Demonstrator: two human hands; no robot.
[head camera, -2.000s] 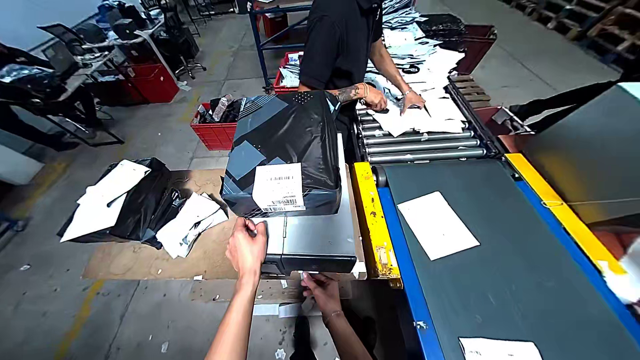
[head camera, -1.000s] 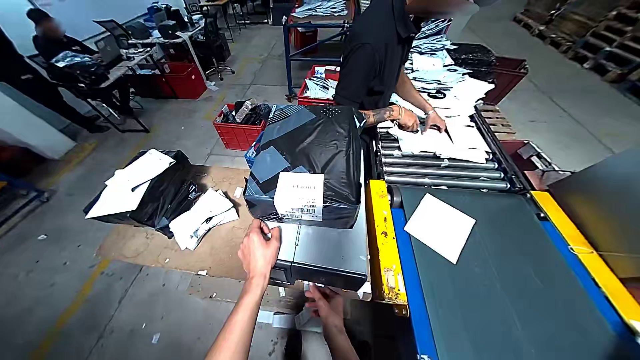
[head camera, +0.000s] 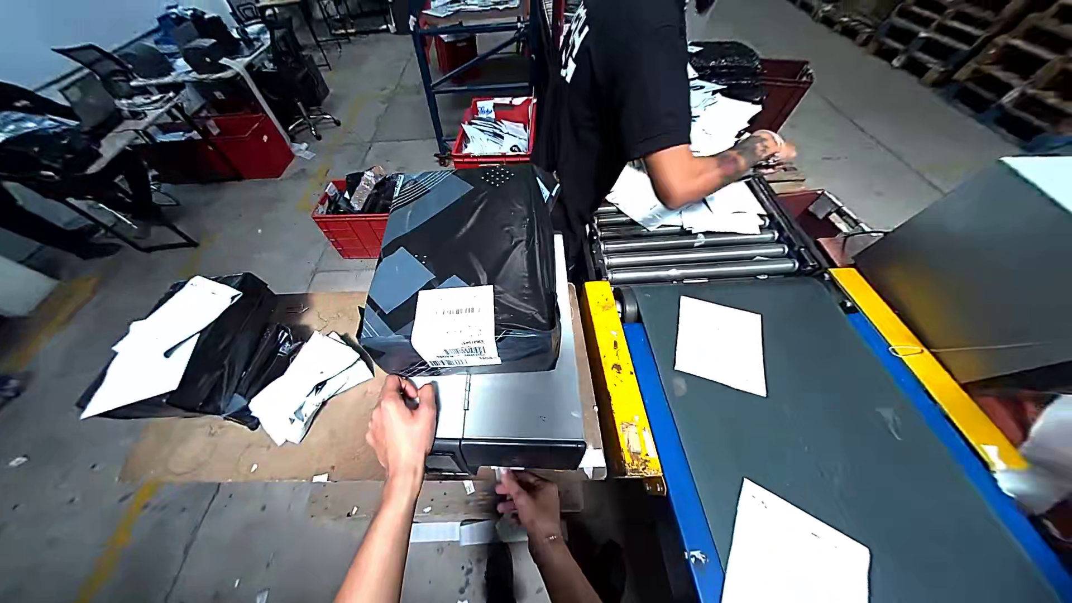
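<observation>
My left hand (head camera: 402, 427) rests with curled fingers at the near left corner of a silver metal device (head camera: 523, 408), possibly a label printer; something small and dark shows by the thumb. Just below the device's front edge, my right hand (head camera: 529, 500) has its fingertips near a small white piece; whether it grips that piece cannot be told. A large black plastic-wrapped parcel (head camera: 502, 243) bearing a white label (head camera: 456, 327) lies on the device. To the left, white papers (head camera: 310, 385) lie beside a black parcel (head camera: 222, 368) topped with white sheets (head camera: 159, 343), on a cardboard-covered surface (head camera: 184, 452).
A belt conveyor (head camera: 804, 402) with flat white envelopes (head camera: 720, 345) runs at the right, edged by a yellow rail (head camera: 620, 385). Beyond it, a co-worker in black (head camera: 628, 92) stands at rollers (head camera: 695, 260) bearing white mailers. Red crates (head camera: 352, 233) stand on the floor behind.
The co-worker's arm has lifted off the mailers and swung away to the far side. A second envelope shows on the near belt. My hands stay at the device's front.
</observation>
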